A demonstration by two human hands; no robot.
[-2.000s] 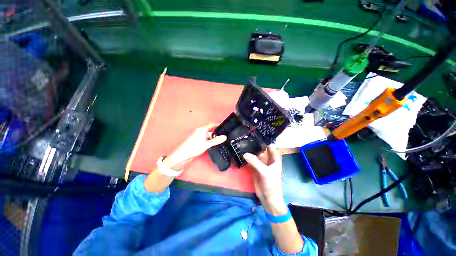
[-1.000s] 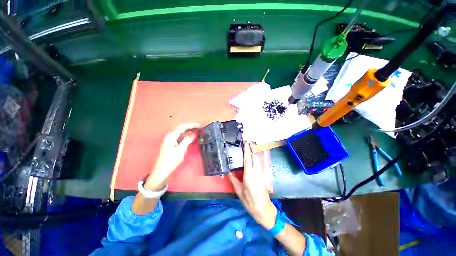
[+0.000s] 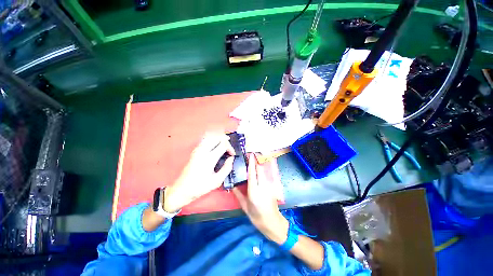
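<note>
A black device housing (image 3: 238, 171) stands on the right part of the salmon-red mat (image 3: 157, 145), between my two hands. It looks closed up and turned on its side. My left hand (image 3: 201, 168) lies over its left and upper side, fingers curled on it and hiding much of it. My right hand (image 3: 261, 193) rests along its right side with the fingers pointing up. The inside of the housing is hidden.
White paper (image 3: 259, 141) with dark screws lies beside the mat. A green-topped screwdriver (image 3: 297, 70) and an orange one (image 3: 346, 97) hang over it. A blue screw tray (image 3: 324, 153), blue-handled pliers (image 3: 397, 156), a pile of black units (image 3: 454, 129) and a cardboard box (image 3: 405, 232) are at right.
The opened housing has been folded together and turned on its side. My left hand has come over it. The view has shifted, so the bench things sit further left.
</note>
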